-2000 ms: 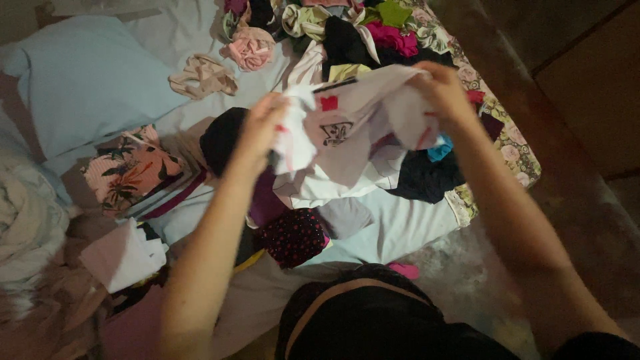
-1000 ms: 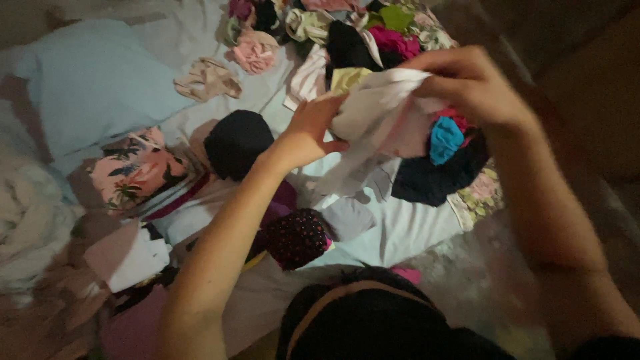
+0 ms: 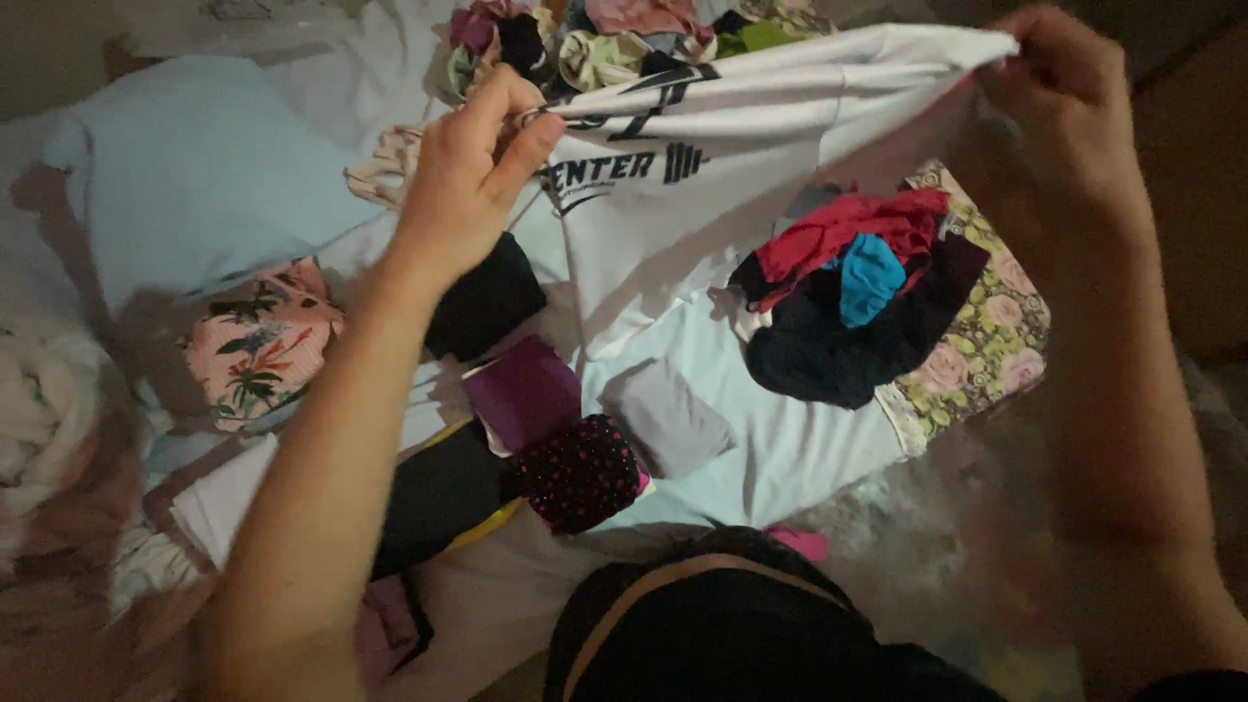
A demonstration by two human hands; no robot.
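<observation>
A white garment with black printing (image 3: 682, 234) is stretched in the air between my two hands. My left hand (image 3: 478, 175) pinches one upper corner between thumb and fingers. My right hand (image 3: 1068, 97), higher and at the right, grips the other end; its fingertips are blurred. Under the garment are a folded purple cloth (image 3: 526, 390), a black folded cloth with small red dots (image 3: 580, 473) and a grey folded cloth (image 3: 671, 417). To their right lies a loose heap of dark garments (image 3: 819, 361) with a red piece (image 3: 858, 229) and a blue piece (image 3: 873, 278) on top.
A light blue pillow (image 3: 195, 175) lies at the upper left, a folded pink floral garment (image 3: 258, 351) below it. More loose clothes (image 3: 604, 58) are heaped at the top. The floral mattress edge (image 3: 1004, 322) runs down the right side. A pink item (image 3: 799, 542) is near my lap.
The white garment, bunched between my hands one second ago, is now spread wide. My right hand has moved away from my left. The view has shifted somewhat.
</observation>
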